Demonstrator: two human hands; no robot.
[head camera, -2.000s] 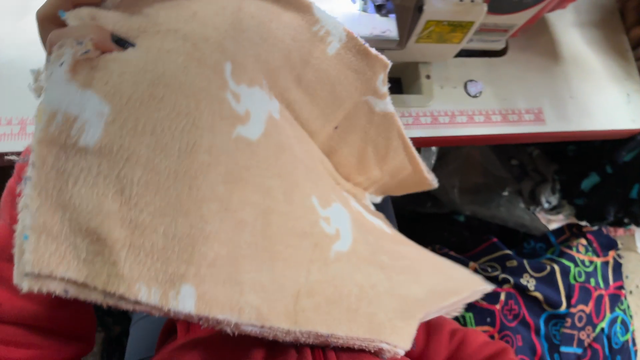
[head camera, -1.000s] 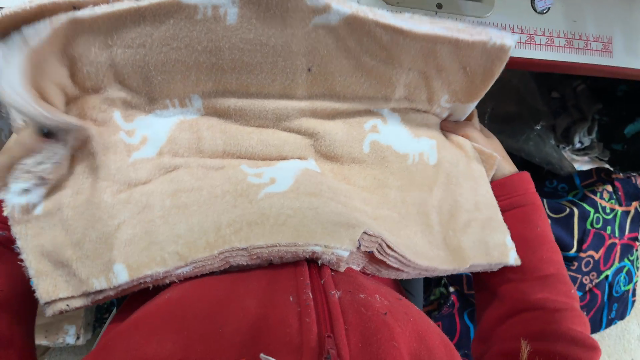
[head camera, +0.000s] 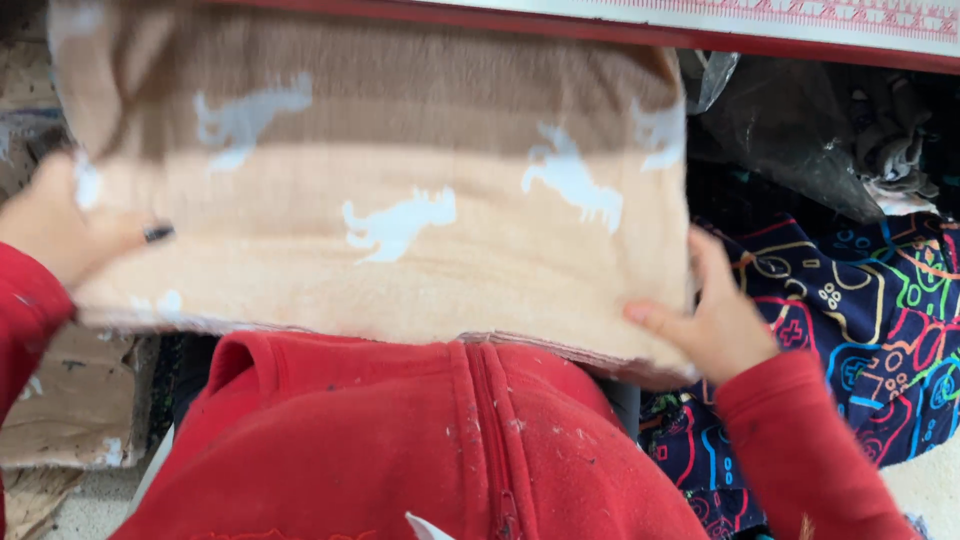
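Observation:
A stack of tan fleece fabric pieces (head camera: 315, 277) with white animal shapes lies across my lap, its far part passing under the table's red edge. My left hand (head camera: 90, 225) holds the stack's left side, with the thumb on top and the other fingers hidden. At the near right corner, my right hand (head camera: 705, 307) grips the stack between the thumb above and the fingers at the side edge. Several layers show along the near edge.
The red-edged white table (head camera: 750, 30) with a printed ruler spans the top. Dark blue patterned fabric (head camera: 847, 315) and clear plastic (head camera: 795, 142) lie at right. More tan fabric (head camera: 67, 397) lies low at left.
The fabric, raised in front of the table two seconds ago, is now lower and flatter on my lap. My right hand, hidden at first, now shows at the right corner. The view has tilted down.

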